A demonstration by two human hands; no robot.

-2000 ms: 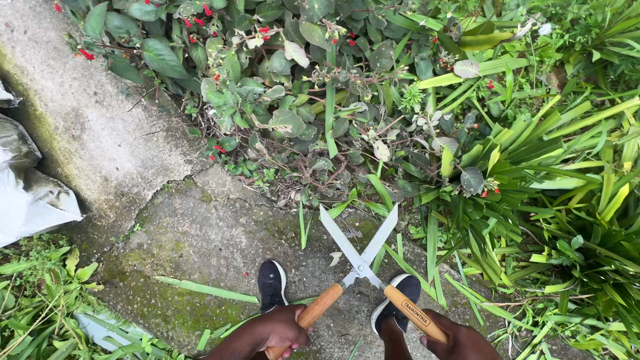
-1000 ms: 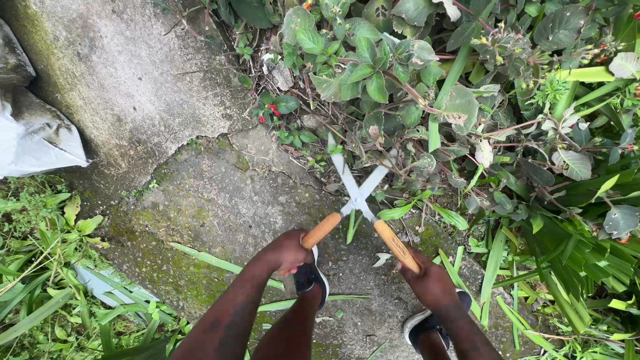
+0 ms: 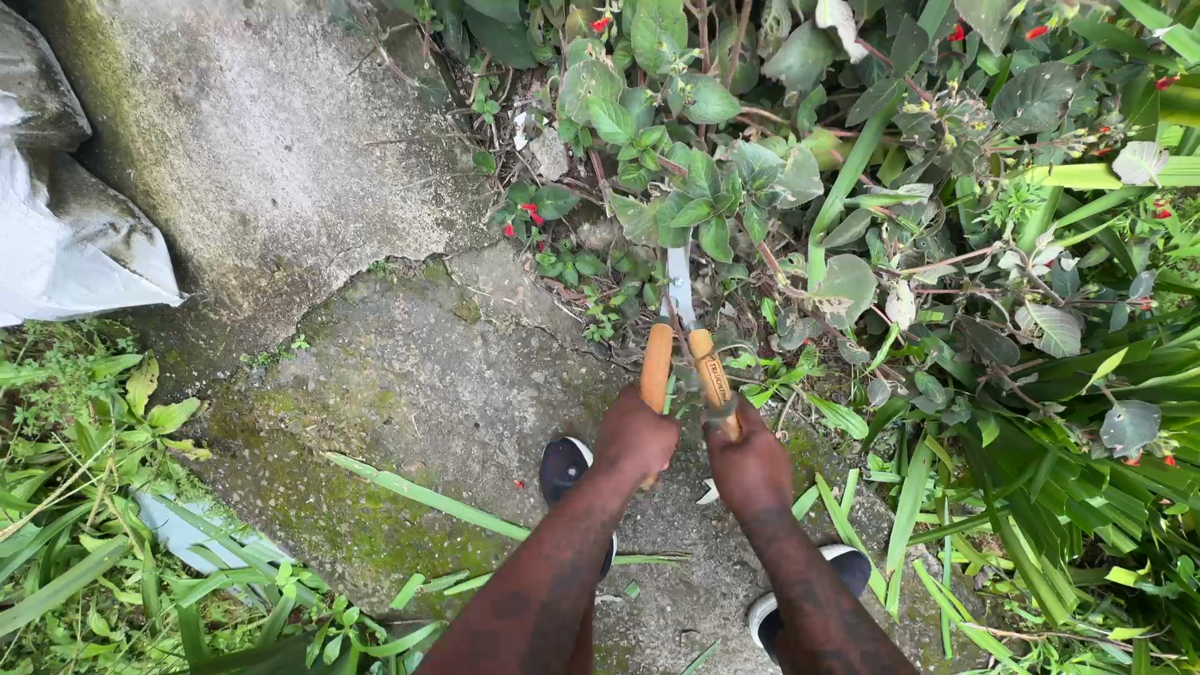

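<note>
My left hand (image 3: 637, 436) grips one wooden handle of the hedge shears (image 3: 679, 289), and my right hand (image 3: 747, 459) grips the other, which bears writing. The handles are close together and the metal blades lie nearly in line. Their tips are hidden under the leaves of a low plant (image 3: 696, 202) at the edge of the bed. Small red flowers (image 3: 531, 214) grow just left of the blades. Grey-green, partly wilted leaves (image 3: 847, 289) spread to the right.
Cracked, mossy concrete (image 3: 412, 375) lies underfoot, with cut strap leaves (image 3: 431, 497) on it. My dark shoes (image 3: 565, 466) stand below the shears. A white plastic sack (image 3: 70, 234) is at the far left. Long-leaved plants (image 3: 1041, 506) crowd the right, and weeds (image 3: 84, 469) the lower left.
The shears have gone from spread blades to nearly closed ones, with my hands now close together. The blades have moved in among the leaves. The view has shifted nearer the plants.
</note>
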